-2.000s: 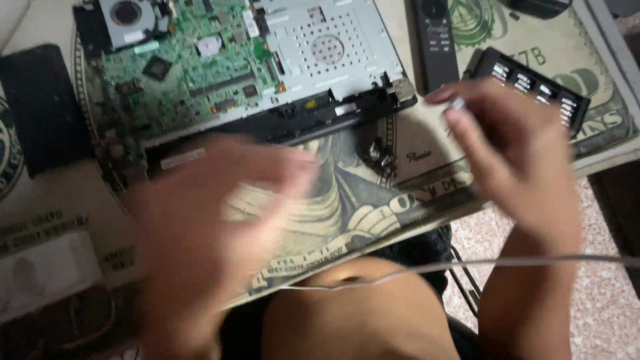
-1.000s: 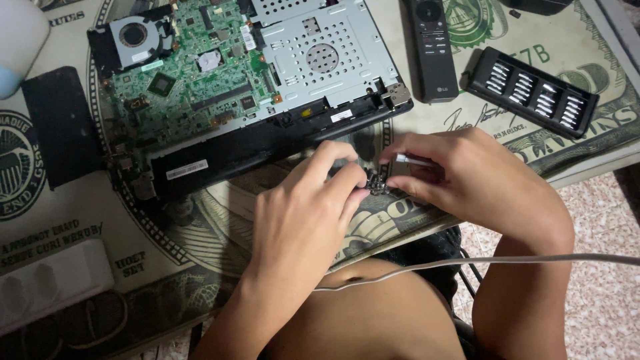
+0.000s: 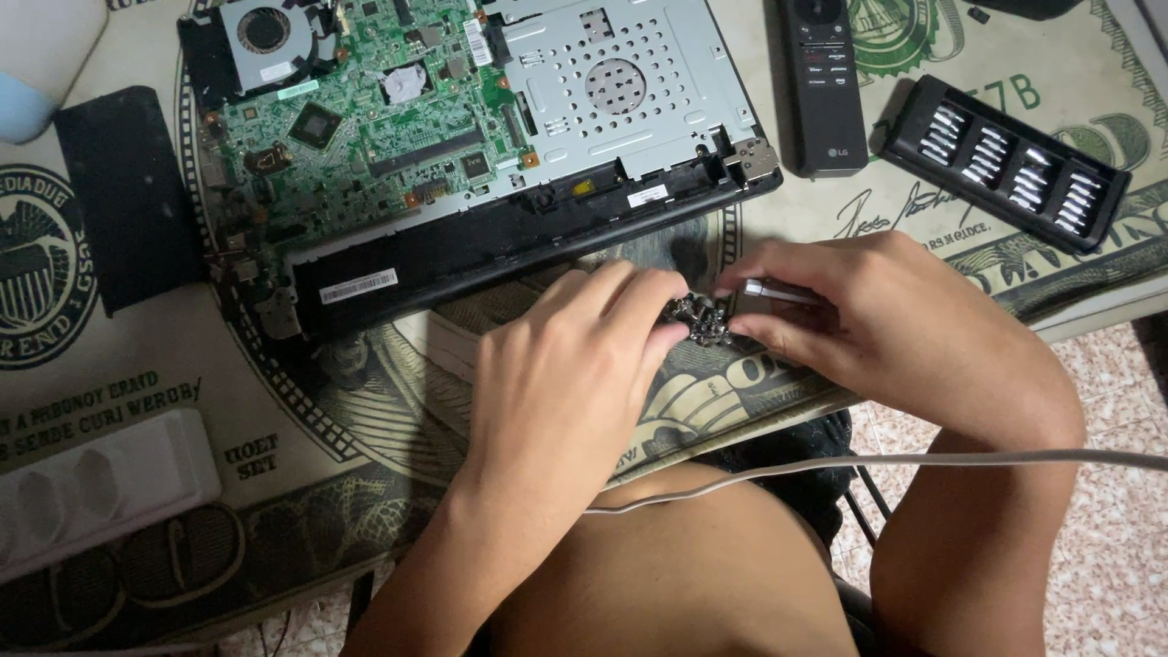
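A clump of small dark metal screws (image 3: 704, 321) lies near the table's front edge, between my two hands. The fingertips of my left hand (image 3: 584, 356) touch its left side; whether they grip a screw cannot be told. My right hand (image 3: 821, 301) is at its right side, shut on a light-coloured thin tool (image 3: 776, 290), perhaps a screwdriver, mostly hidden by the fingers. Just beyond my hands lies an opened laptop base (image 3: 511, 219) with its green motherboard (image 3: 356, 137), cooling fan (image 3: 265, 32) and perforated metal plate (image 3: 630, 91) exposed.
A black remote control (image 3: 826, 100) and a black case of screwdriver bits (image 3: 1008, 164) are at the back right. On the left are a flat black panel (image 3: 132, 196) and a white power strip (image 3: 109, 484). A pale cable (image 3: 876, 459) crosses over my lap.
Both hands were apart and blurred two seconds ago, with the screws lying between them. They have come together at the screws, and since one second ago they have hardly moved.
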